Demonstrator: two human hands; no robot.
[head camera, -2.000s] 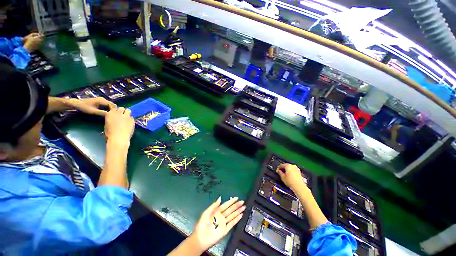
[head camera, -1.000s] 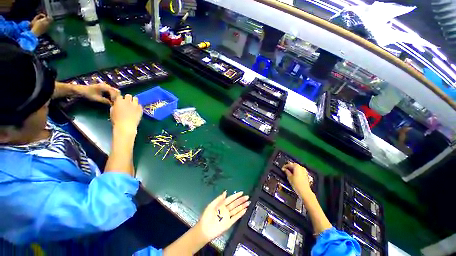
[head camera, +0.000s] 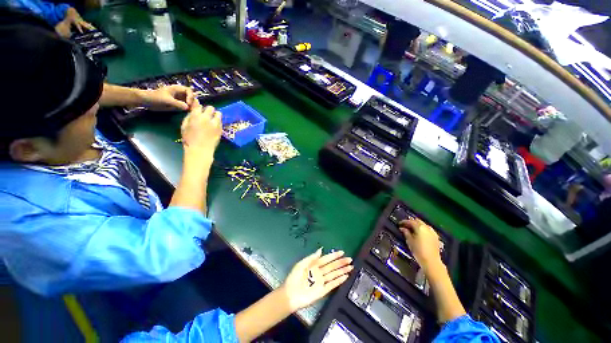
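Observation:
My left hand (head camera: 313, 280) is palm up, fingers spread, left of the near foam tray, with a few small black parts (head camera: 311, 277) lying loose on the palm. My right hand (head camera: 421, 240) is over the far end of the foam tray (head camera: 357, 260), fingertips pinched down at the farthest phone frame (head camera: 402, 213). Whether the fingertips hold a part is too small to tell. More phone frames, one (head camera: 383, 306) silver and black with a small orange strip, lie in the nearer pockets.
A neighbouring worker (head camera: 100, 221) sits at left. Pale sticks (head camera: 258, 187) and black pieces (head camera: 303, 218) lie on the green mat, near a blue bin (head camera: 242, 124) and plastic bag (head camera: 278, 147). Other trays stand behind (head camera: 368, 151) and right (head camera: 502, 295).
The view has shifted, so the scene sits further right in the picture. My right hand stays at the tray's far end and my left palm still holds the black parts.

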